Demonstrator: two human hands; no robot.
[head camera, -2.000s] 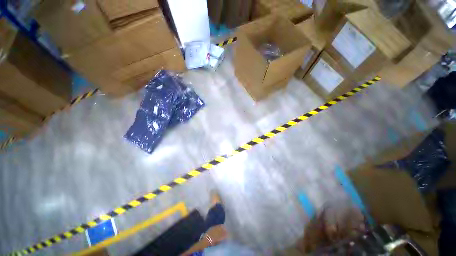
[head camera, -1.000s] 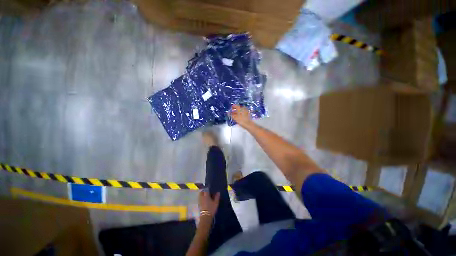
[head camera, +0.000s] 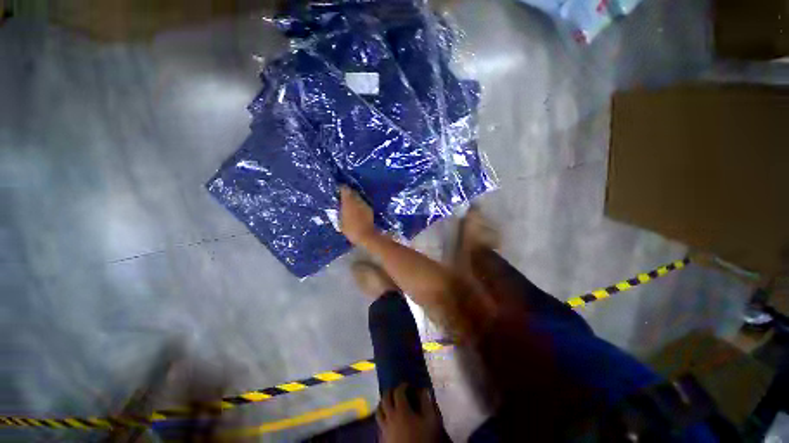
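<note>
Several navy polybagged garments (head camera: 381, 130) lie overlapping in a pile on the grey floor, in shiny clear film with small white labels. One packet (head camera: 285, 208) fans out at the pile's lower left. My right hand (head camera: 356, 218) reaches down to the pile's near edge, its fingers closed on the edge of a polybagged garment; the fingertips are partly hidden. My left hand (head camera: 405, 419) is at the bottom edge, partly cut off, resting on my dark-trousered leg with fingers apart and nothing in it.
A brown carton (head camera: 701, 173) stands at the right. Yellow-black floor tape (head camera: 329, 377) crosses below the pile, by my feet. A pale packet (head camera: 588, 16) lies at the top right. Brown cardboard (head camera: 130, 19) shows at the top left. A dark blurred shape (head camera: 186, 389) is at the lower left.
My view has moved closer to the pile. My right hand has shifted left along its near edge, and the packets lie differently. My left hand stays on my leg, lower in view.
</note>
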